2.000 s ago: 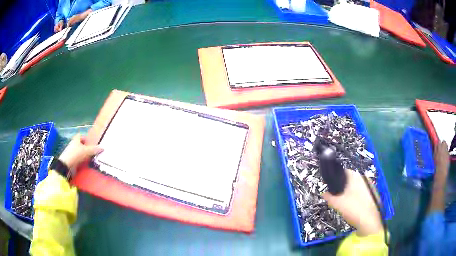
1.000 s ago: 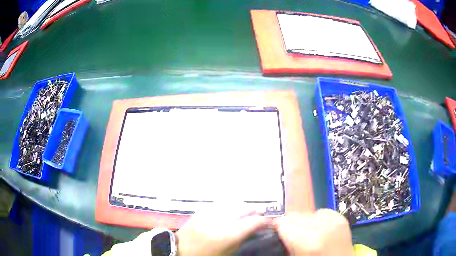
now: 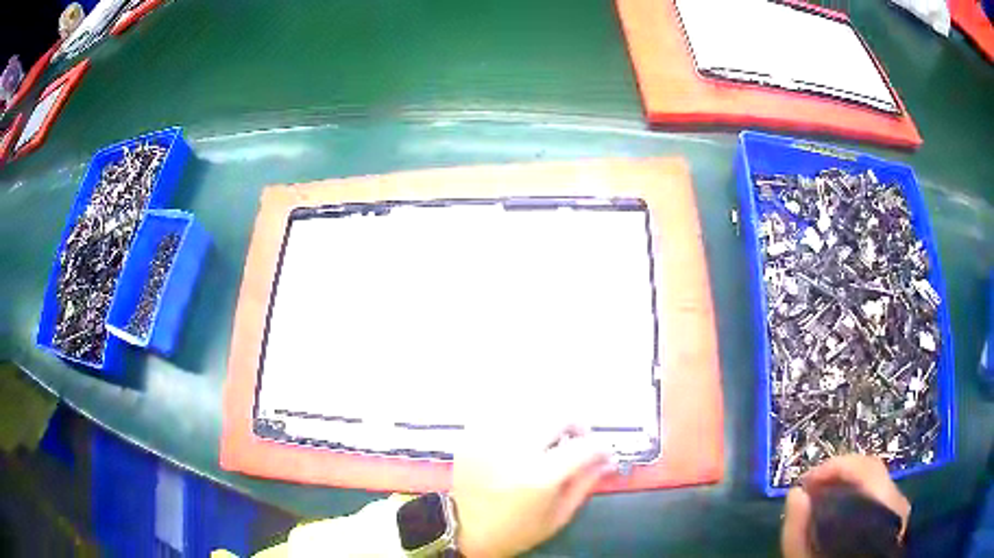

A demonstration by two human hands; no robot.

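Observation:
A glaring white panel [image 3: 458, 316] with a thin dark edge lies flat on a red-orange foam pad [image 3: 692, 327]. My left hand [image 3: 529, 480], with a watch on its wrist, reaches over the panel's near edge. Its fingertips are at the near right corner, by a tiny grey spot; whether they pinch a small part is unclear. My right hand [image 3: 845, 501] is cut off by the bottom edge, at the near end of the right bin. It is closed around a thick black screwdriver [image 3: 856, 529], whose bit is not visible.
A large blue bin [image 3: 943, 327] of mixed metal pieces stands right of the pad. At left are another blue bin [image 3: 65, 262] of metal pieces and a small blue bin [image 3: 196, 262] with dark grains. Another panel [image 3: 785, 49] on a pad lies at far right. Blue crate below the table's left edge.
My left hand has gone from the panel's left edge to its near right corner. My right hand left the right bin, met my left at the near edge, then moved right. The view shifted.

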